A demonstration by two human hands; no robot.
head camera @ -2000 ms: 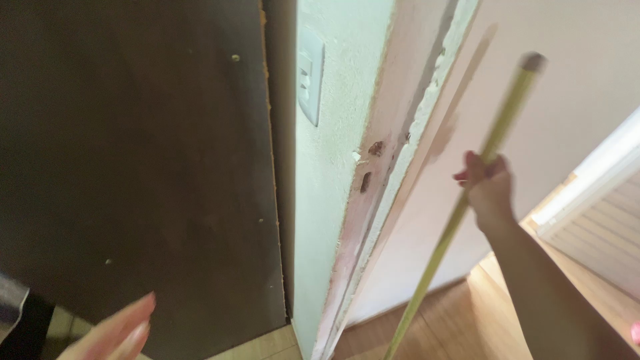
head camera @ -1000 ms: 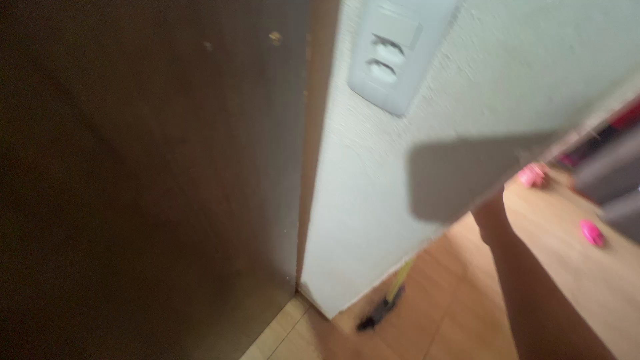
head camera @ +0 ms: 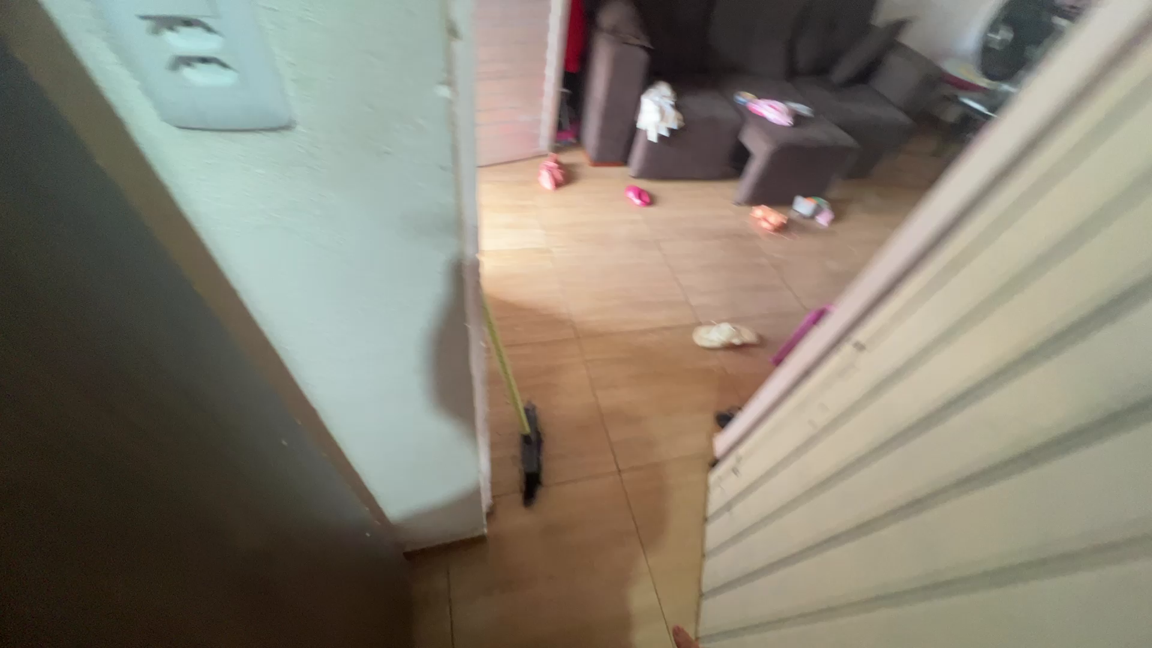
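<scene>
Neither of my hands can be made out. A small bit of skin (head camera: pixel 684 637) shows at the bottom edge beside the door; whether it is a toe or a fingertip is unclear. A broom with a thin yellow-green handle (head camera: pixel 504 364) and a narrow black head (head camera: pixel 531 459) stands on the tiled floor just past the wall's edge. The wall hides the upper part of its handle.
A dark panel (head camera: pixel 162 405) fills the left, beside a pale wall with a socket plate (head camera: pixel 216 67). The slatted door (head camera: pixel 945 405) bounds the right. Beyond lie a cream sandal (head camera: pixel 725 336), a pink shoe (head camera: pixel 639 195), several small items and a dark sofa (head camera: pixel 684 135).
My right hand held the yellow-green pole two seconds ago and is now out of sight, as is my left hand. The view has swung strongly to the doorway and the room beyond.
</scene>
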